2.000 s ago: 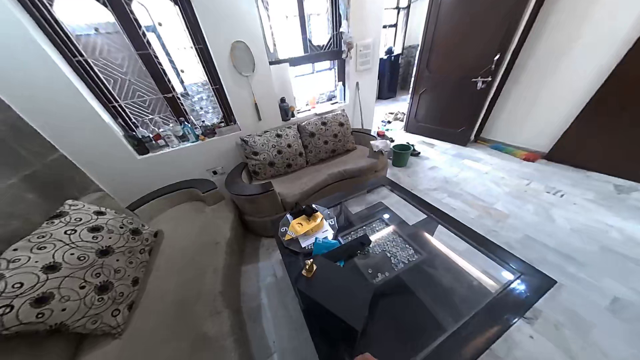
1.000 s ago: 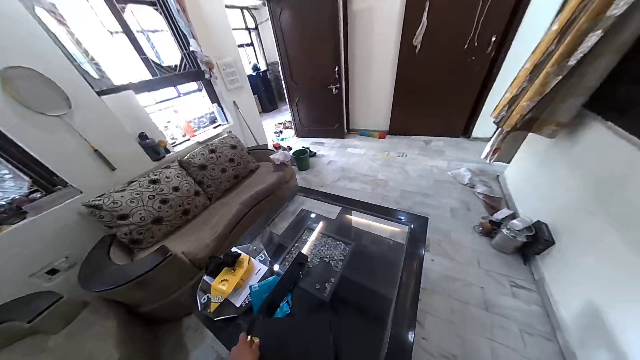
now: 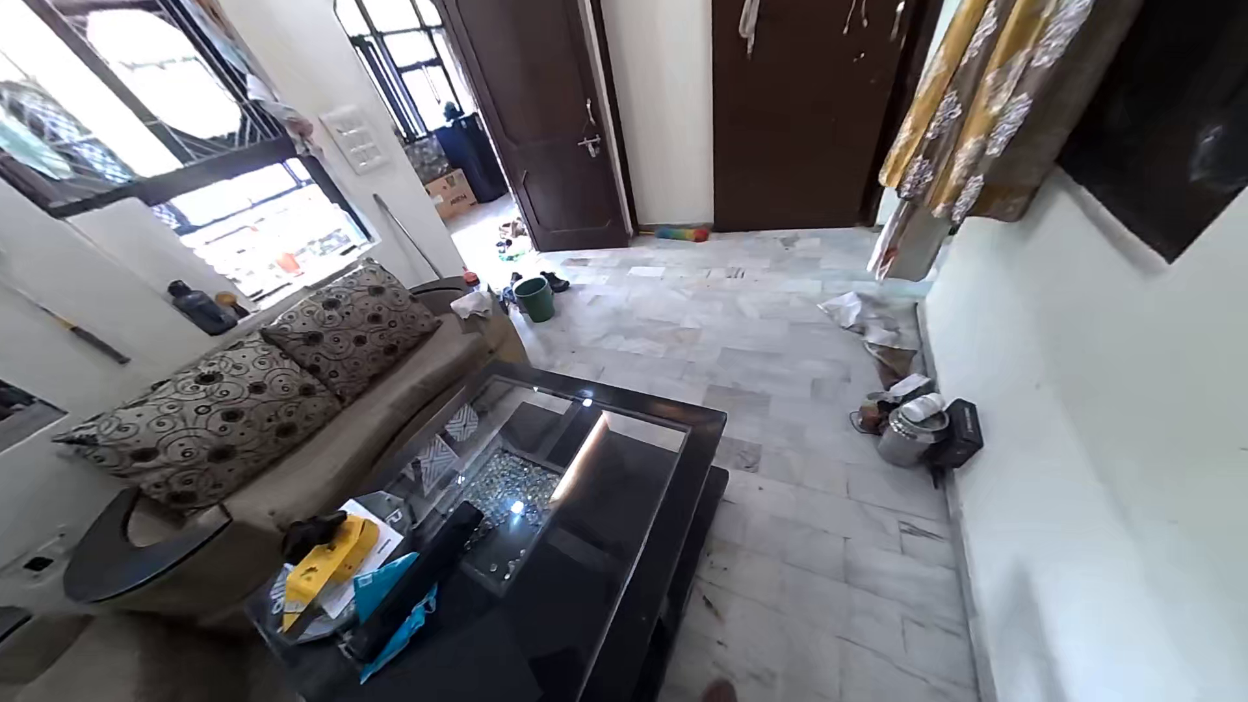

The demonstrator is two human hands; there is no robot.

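Observation:
Neither my left hand nor my right hand can be made out in the head view. A small brown rounded shape (image 3: 720, 691) shows at the bottom edge; whether it is a toe or a fingertip I cannot tell. The black glass-topped table (image 3: 546, 639) stands at the lower middle. Near its left end lie a yellow item (image 3: 331, 564) with a black thing (image 3: 312, 534) against it, white paper (image 3: 378, 546), a teal packet (image 3: 385, 585) and a long black object (image 3: 419, 580) lying across the packet. Small clear pebbles (image 3: 512, 487) show under the glass.
A brown sofa (image 3: 302, 444) with patterned cushions (image 3: 210, 419) runs along the table's left side. A green bucket (image 3: 534, 299) stands by the open door (image 3: 546, 127). A metal can (image 3: 912, 437) and a black box (image 3: 960, 434) sit by the right wall, below a curtain (image 3: 965, 107).
The view has swung right. A small gold-coloured item stood on the table two seconds ago; one second ago a hand was at it. Now neither that hand nor the item shows there.

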